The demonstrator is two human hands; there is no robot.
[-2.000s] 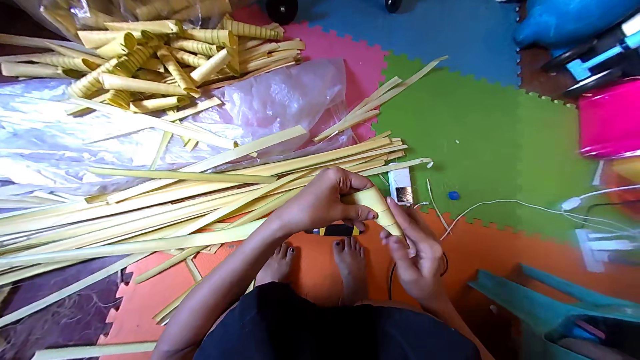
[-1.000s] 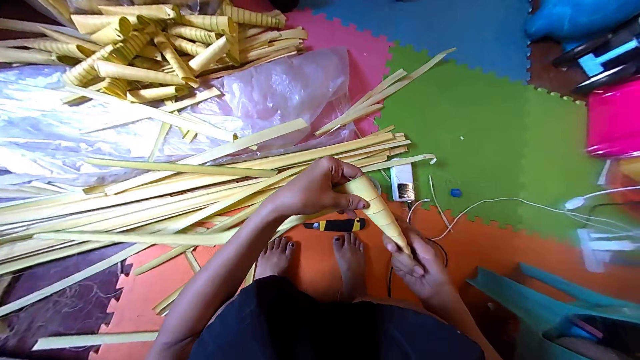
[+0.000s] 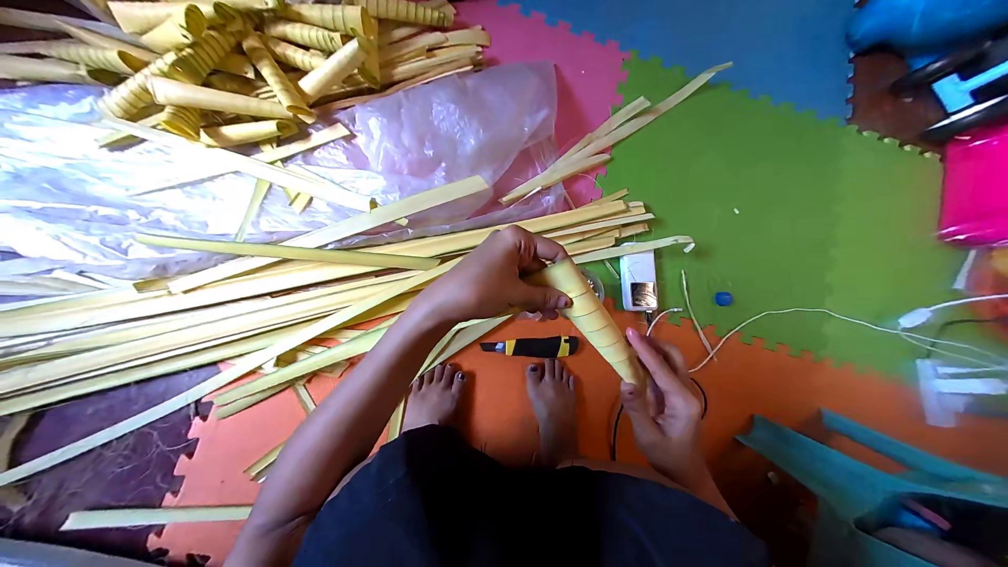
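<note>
A cone rolled from pale yellow palm-leaf strip [image 3: 594,319] slants between my hands, wide end up and to the left. My left hand [image 3: 504,276] grips the wide end between thumb and fingers. Around the narrow lower end, the thumb and fingers of my right hand [image 3: 665,394] are closed. Long leaf strips [image 3: 236,315] lie beneath and to the left of my left forearm. A black and yellow utility knife [image 3: 539,346] rests on the orange mat just above my feet, below my left hand.
Rolled leaf cones [image 3: 268,71] are heaped at the upper left by a clear plastic sheet [image 3: 457,118]. A white box-shaped device [image 3: 638,276], a blue cap [image 3: 723,298] and a white cable [image 3: 819,312] lie right of the strips. A teal plastic stool [image 3: 850,472] stands at the lower right.
My right hand has moved down along the cone to its narrow end, and more of the cone shows between my hands. The knife, partly hidden two seconds ago, is in full view.
</note>
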